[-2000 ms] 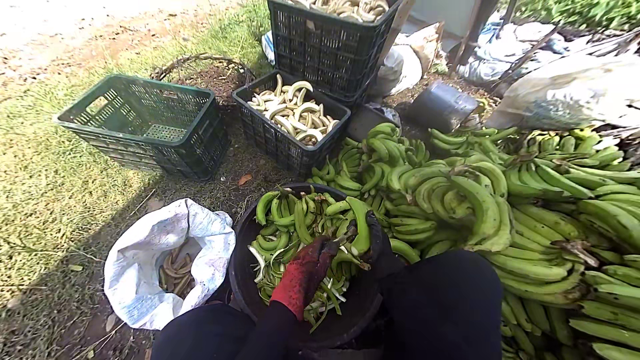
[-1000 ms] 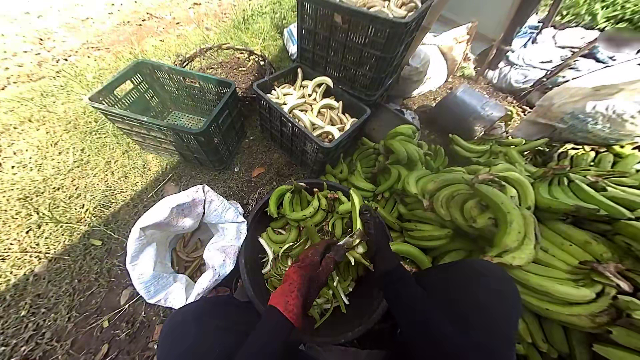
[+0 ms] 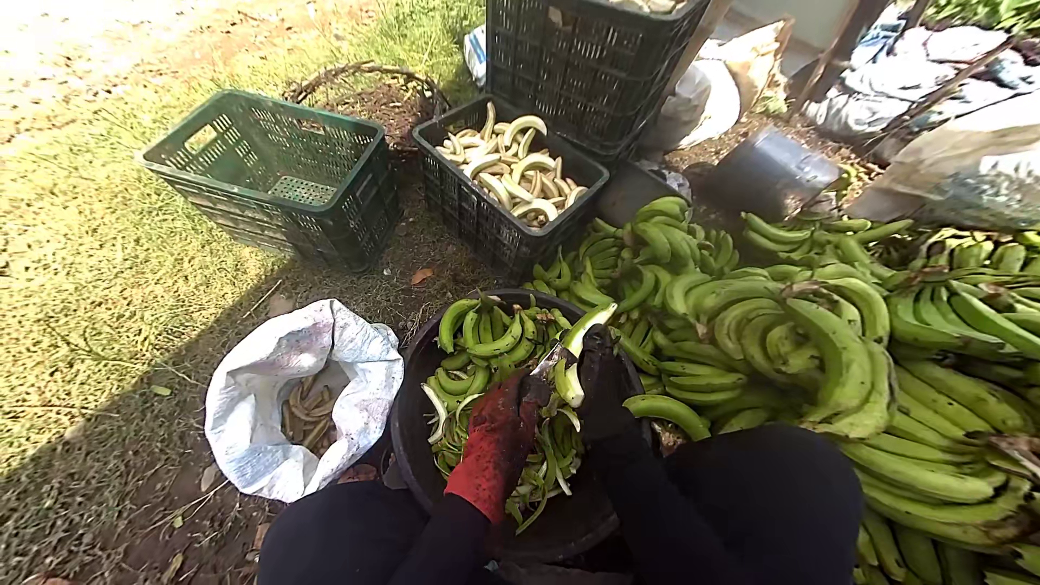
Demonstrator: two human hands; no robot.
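My left hand (image 3: 497, 435), in a stained red glove, is closed around what looks like a knife (image 3: 548, 360), its blade against a partly peeled green banana or plantain (image 3: 587, 327). My right hand (image 3: 603, 382), in a dark glove, grips that fruit from the right side. Both hands are above a round black tub (image 3: 414, 455) between my knees. Inside the tub lie small green bananas (image 3: 497, 337) at the back and strips of green peel (image 3: 552, 463) nearer me. The handle of the knife is hidden in my left glove.
Left of the tub stands a white sack (image 3: 236, 439) with peeled pieces inside. Beyond are a green crate (image 3: 280, 203), a black crate (image 3: 504, 236) of peeled bananas and a taller crate (image 3: 569, 73). Green banana bunches (image 3: 837, 349) are heaped at right.
The fruit at my hands now shows a pale peeled side. My left hand has moved up beside my right since two seconds ago, when my right hand held a green fruit higher.
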